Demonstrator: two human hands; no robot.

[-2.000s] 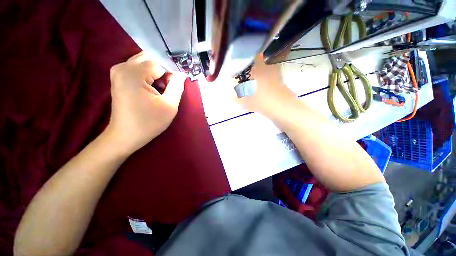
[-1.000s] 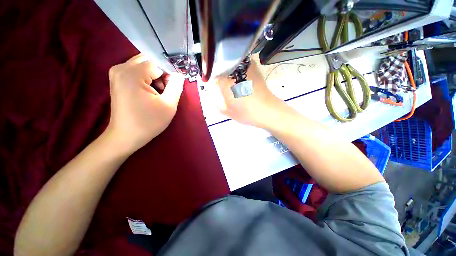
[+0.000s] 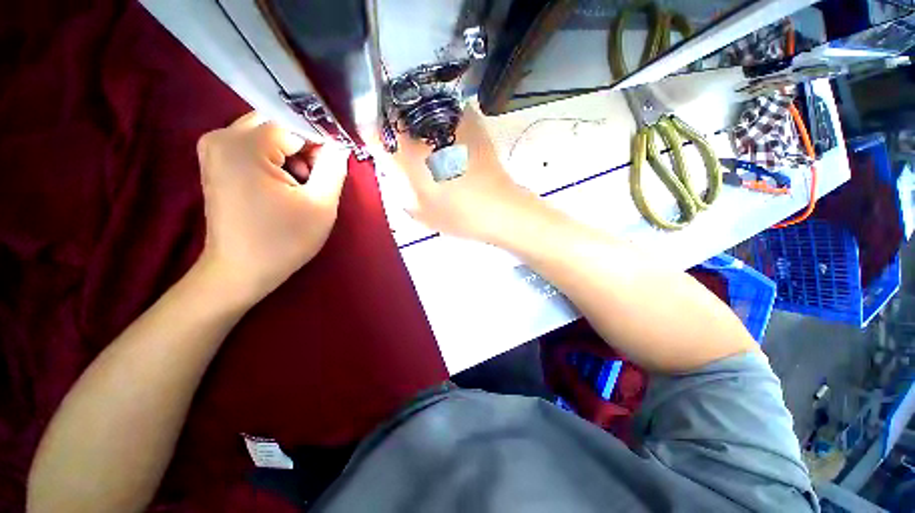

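Observation:
Dark red cloth (image 3: 321,311) spreads over the left of the table and down to my lap, with a small white label (image 3: 268,452) on it. My left hand (image 3: 266,195) pinches the cloth near its edge, thumb and fingers closed, just left of the presser foot area (image 3: 356,150). My right hand (image 3: 451,190) is right of the needle area, partly behind the round dark-and-silver tension assembly (image 3: 429,115) with its pale knob. Its fingertips are washed out by the bright lamp, so I cannot tell whether they hold anything.
The machine head (image 3: 326,50) fills the top middle. Yellow-green-handled shears (image 3: 674,165) lie on the white table (image 3: 482,311). A small blue and orange-red tool (image 3: 754,178), a checked cloth bundle (image 3: 765,130) and an orange cord (image 3: 809,170) are at the table's end. Blue crates (image 3: 818,271) stand beyond.
The view has shifted, so the machine head and shears appear further left. My right hand has moved left toward the needle area. My left hand keeps its pinch on the cloth.

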